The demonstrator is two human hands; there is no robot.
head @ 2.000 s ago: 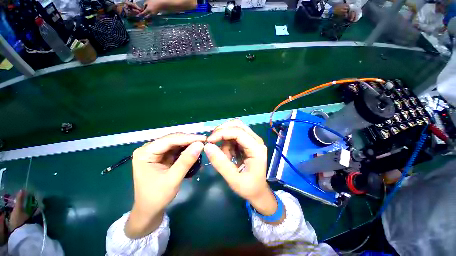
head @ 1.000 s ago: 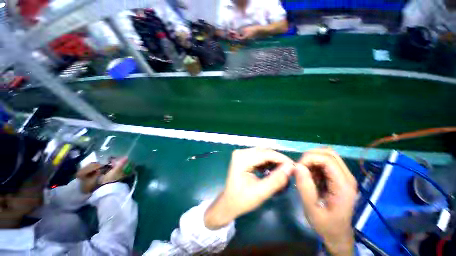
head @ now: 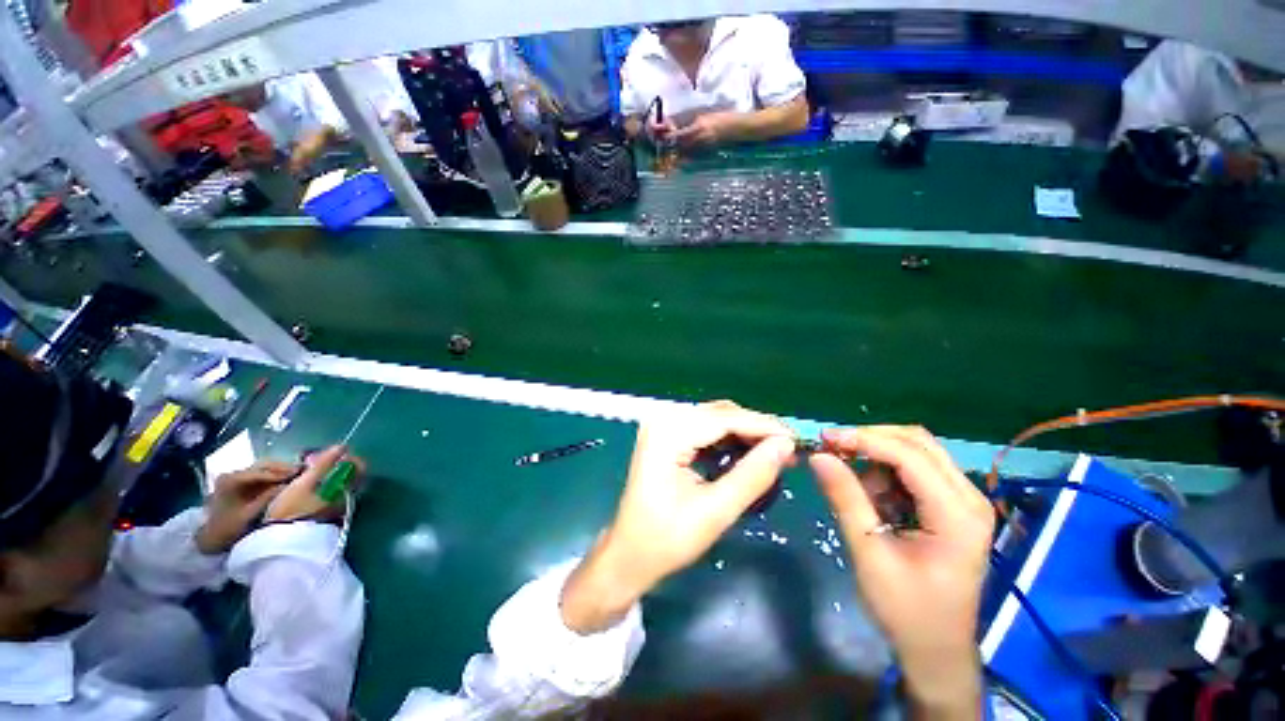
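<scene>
My left hand (head: 693, 496) holds a dark round unit (head: 722, 458) in its curled fingers, mostly hidden. My right hand (head: 913, 542) is beside it, thumb and forefinger pinched on a tiny part (head: 809, 447) between both hands' fingertips; the part is too small to make out. A thin metallic end, perhaps tweezers (head: 888, 528), shows inside the right palm. White bits (head: 768, 537) lie on the green bench below the hands.
A black pen-like tool (head: 560, 452) lies left of my hands. A blue fixture (head: 1050, 578) with hoses stands at right. Beyond the pale rail, the conveyor (head: 606, 317) carries dark units. A person works at left; others sit across by a clear blister tray (head: 733, 207).
The view has turned left, so the neighbour at left shows more and the fixture sits at the right edge. My fingertips have parted slightly, and the small part shows between them.
</scene>
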